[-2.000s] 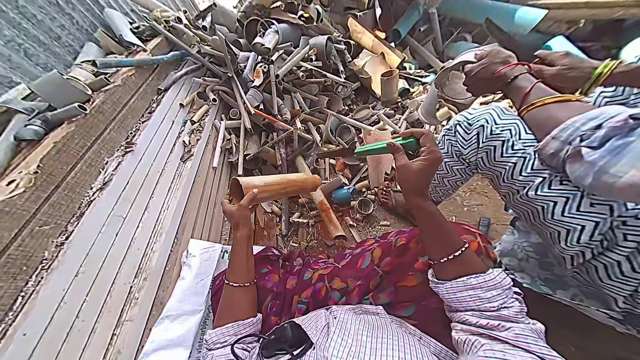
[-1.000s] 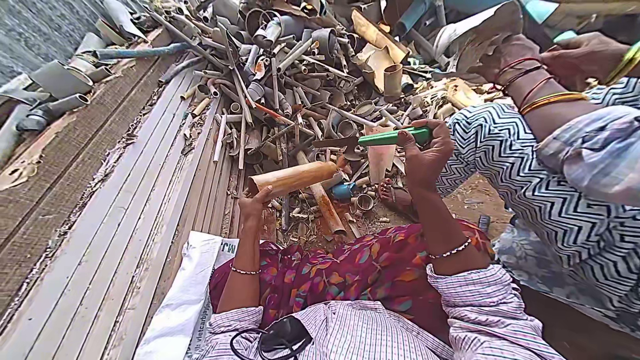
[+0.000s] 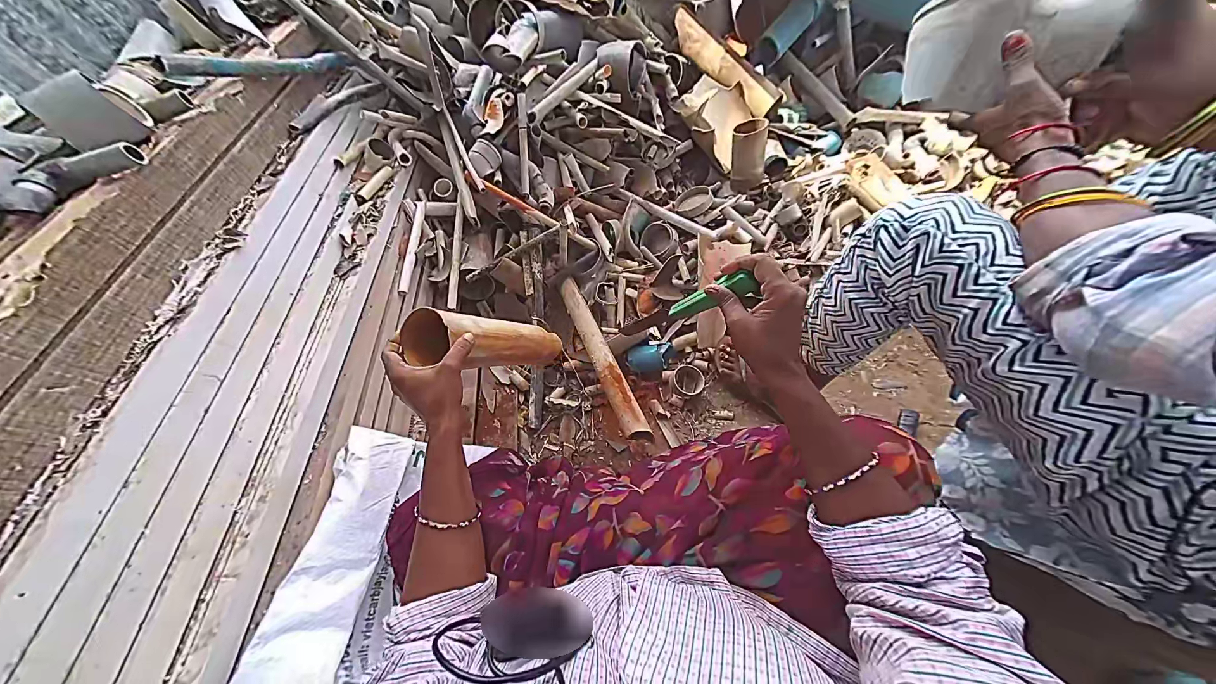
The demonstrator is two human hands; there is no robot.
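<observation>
A stained, tan piece of plastic pipe lies almost level in my left hand, which grips it near its open left end, thumb on top. My right hand holds a knife by its green handle. The dark blade points down and left, toward the pipe's far end; whether it touches the pipe cannot be told. Below and between my hands, a longer rust-stained pipe slants across the ground, with a blue pipe fitting just to its right.
A large heap of scrap pipes and fittings spreads ahead. Long grooved panels run along the left, beside a wooden beam. Close on the right sits another person in zigzag-patterned trousers, whose hands hold a wide grey pipe piece.
The knife's blade has gone from roughly level to pointing down and left. The pipe in my left hand is tilted differently from a second ago. The other person's hands have shifted with the grey piece.
</observation>
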